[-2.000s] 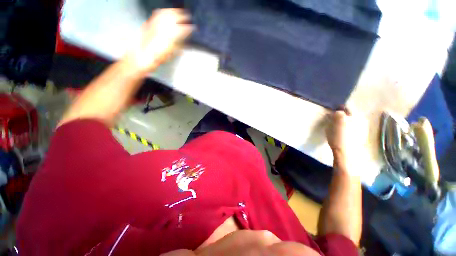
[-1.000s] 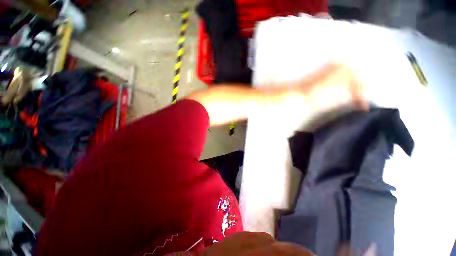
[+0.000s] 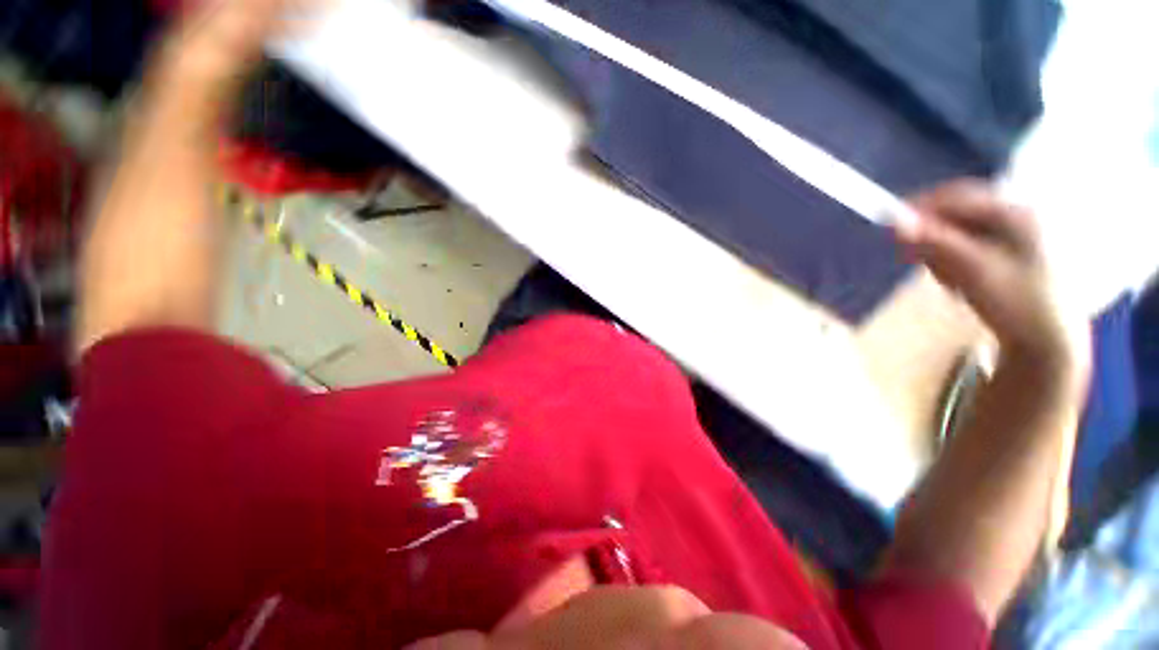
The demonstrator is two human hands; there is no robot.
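Note:
The dark garment body (image 3: 712,159) lies on the white pressing table (image 3: 508,140). A narrow white tape (image 3: 718,104) runs in a long line across the garment, from the top edge of the view down to my right hand. My right hand (image 3: 985,254) pinches the tape's end above the garment's right part. My left hand (image 3: 235,26) is blurred and cut off by the top edge at the upper left; what it holds, if anything, cannot be made out.
The iron (image 3: 960,400) shows only partly behind my right forearm at the table's right end. A tan area of table lies beside it. Yellow-and-black floor tape (image 3: 369,305) and a red crate (image 3: 286,168) are below and left of the table. Blue cloth (image 3: 1103,400) is at the far right.
The view has swung back from the table's left end. The white tape now stretches over the garment, with its end in my right hand. My left hand has moved to the upper left.

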